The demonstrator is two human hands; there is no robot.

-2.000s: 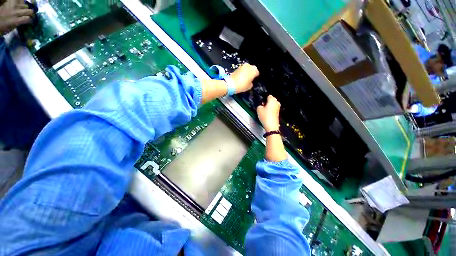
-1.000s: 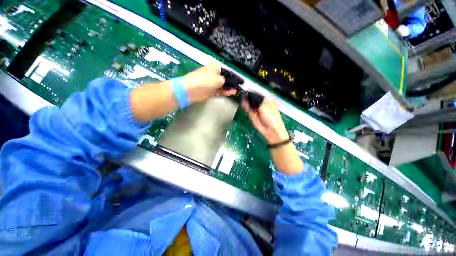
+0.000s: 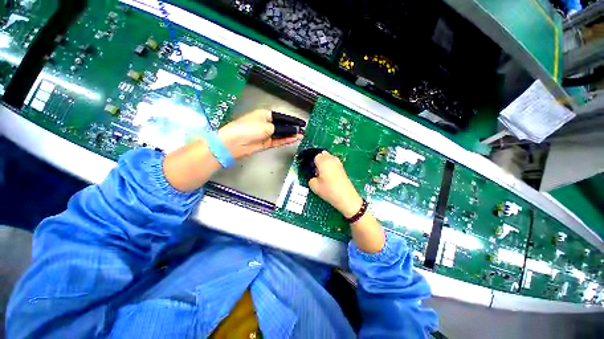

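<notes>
A green circuit board [image 3: 338,136] lies on the rails, its left edge beside a bare metal gap. My left hand [image 3: 255,136], with black finger cots and a light blue wrist band, is over the gap, its fingertips close together near the board's edge. Whether they hold a small part cannot be told. My right hand [image 3: 328,179], with black finger cots and a dark red-brown bracelet, is at the board's left part, beside white printed patches. Its fingers are bent down and hide whatever is at their tips.
Another green board [image 3: 152,86] lies left of the gap, more boards to the right. Pale conveyor rails [image 3: 397,121] run along both edges. Behind are black bins with grey-silver components [image 3: 301,28] and yellow components [image 3: 379,63]. White papers [image 3: 535,111] hang at the right. A blue cord crosses the left board.
Both hands have come from the bins to the board's left edge. Since the last earlier frame, my right hand has moved lower and nearer to me, and the view has shifted.
</notes>
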